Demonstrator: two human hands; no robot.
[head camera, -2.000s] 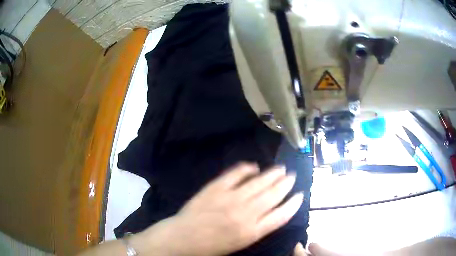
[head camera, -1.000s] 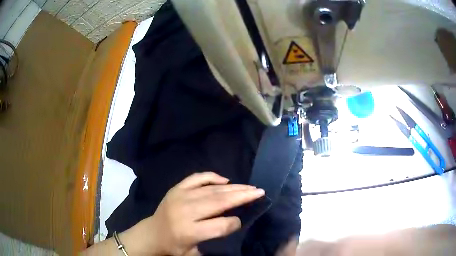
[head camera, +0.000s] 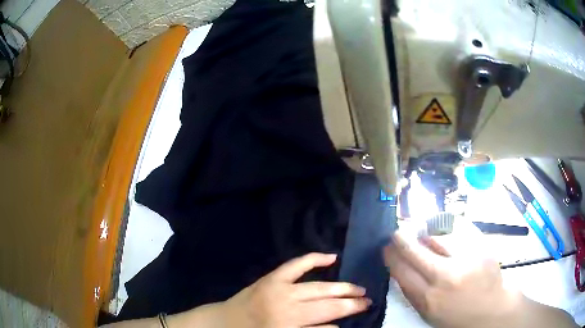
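A large black garment piece (head camera: 250, 147) lies spread left of the needle. A greyer band (head camera: 367, 237) runs along its right edge up to the blue bit at the presser foot (head camera: 387, 196) of the white sewing machine (head camera: 436, 38). My left hand (head camera: 288, 296) lies flat on the cloth, fingers apart, fingertips on the band. My right hand (head camera: 449, 275) is at the band's right edge, just below the foot and beside the knurled knob (head camera: 440, 223). Its fingertips are bent at the edge; glare hides whether they pinch the cloth.
Light-blue snips (head camera: 539, 221), red-handled scissors (head camera: 577, 250), a dark thin stick (head camera: 503, 229) and a light-blue disc (head camera: 480, 175) lie right of the foot. A brown cardboard sheet (head camera: 51, 160) with an orange taped rim (head camera: 128, 154) stands at the left table edge.
My right hand has come up from the bottom edge to the cloth edge near the foot. My left hand has moved slightly right and down onto the band. The camera view has shifted.
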